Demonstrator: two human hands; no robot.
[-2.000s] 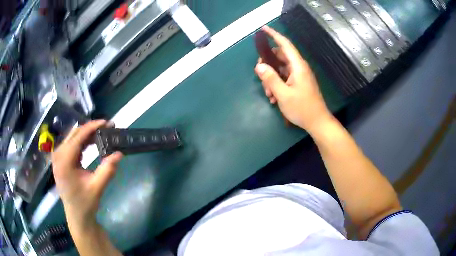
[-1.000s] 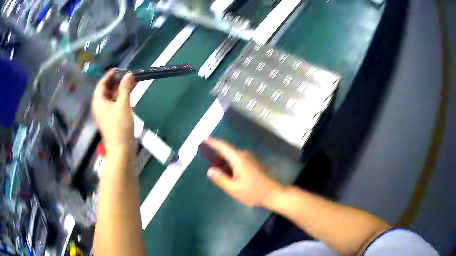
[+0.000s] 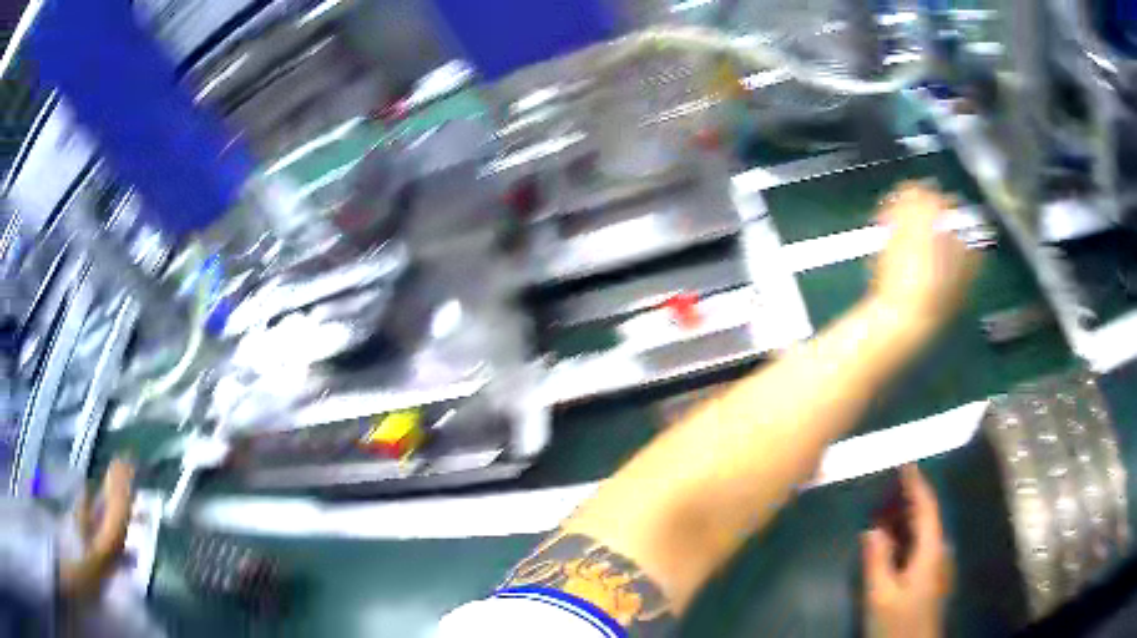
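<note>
The frame is blurred. My left hand (image 3: 925, 256) is at the upper right, stretched over the green bench beside a pale rail (image 3: 835, 248). No dark bar shows clearly in it, and its fingers are too blurred to tell a grip. My right hand (image 3: 910, 567) is at the lower right with its fingers around a small reddish-brown block (image 3: 895, 530). A stack of fixture bars (image 3: 1062, 492), silver with rows of pale marks, lies to the right of my right hand.
Machines with a red button (image 3: 683, 309) and a yellow-collared red button (image 3: 397, 433) stand left and centre. A long white guide rail (image 3: 412, 515) runs along the bench. Another person's hand (image 3: 110, 514) is at the far left. A ribbed dark part (image 3: 231, 567) lies lower left.
The view has swung left. My left arm now reaches across to the upper right, and the dark bar it held no longer shows clearly. My right hand still has the block.
</note>
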